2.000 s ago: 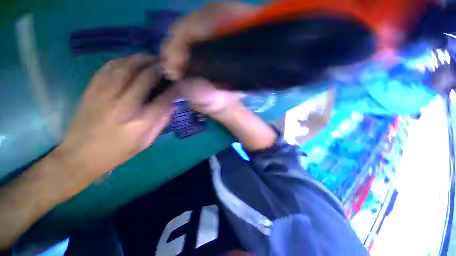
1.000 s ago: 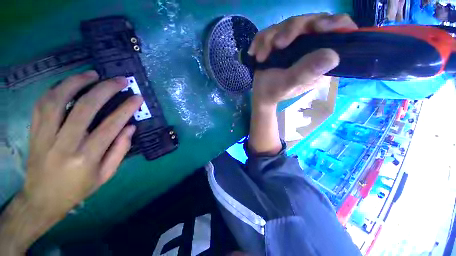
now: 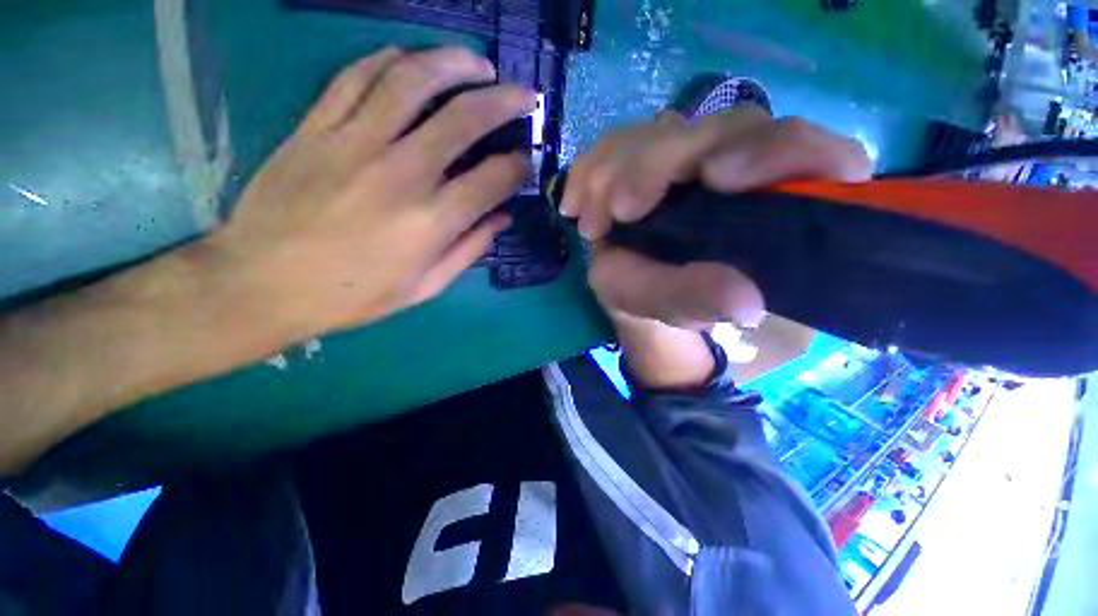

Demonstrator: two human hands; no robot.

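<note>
A black ribbed plastic frame (image 3: pixel 520 247) lies on the green bench, partly under my left hand. My left hand (image 3: pixel 391 181) presses a small black part with a silver plate (image 3: pixel 538 120) onto the frame; most of the part is hidden by the fingers. My right hand (image 3: pixel 674 217) grips the electric screwdriver (image 3: pixel 843 253), black with an orange rear body. Its front end points left at the frame's right edge; the fingers hide the bit.
The mesh-like screw dish (image 3: pixel 726 94) is partly hidden behind my right hand. A pale tape strip (image 3: pixel 187 102) is on the bench at left. A cardboard box (image 3: pixel 777 347) is below the bench edge. Dark items stand at the far right, with a person's hand beyond.
The view has shifted, so the frame sits nearer the middle. My right hand has brought the screwdriver from over the dish to the frame's edge. My left hand remains on the small part.
</note>
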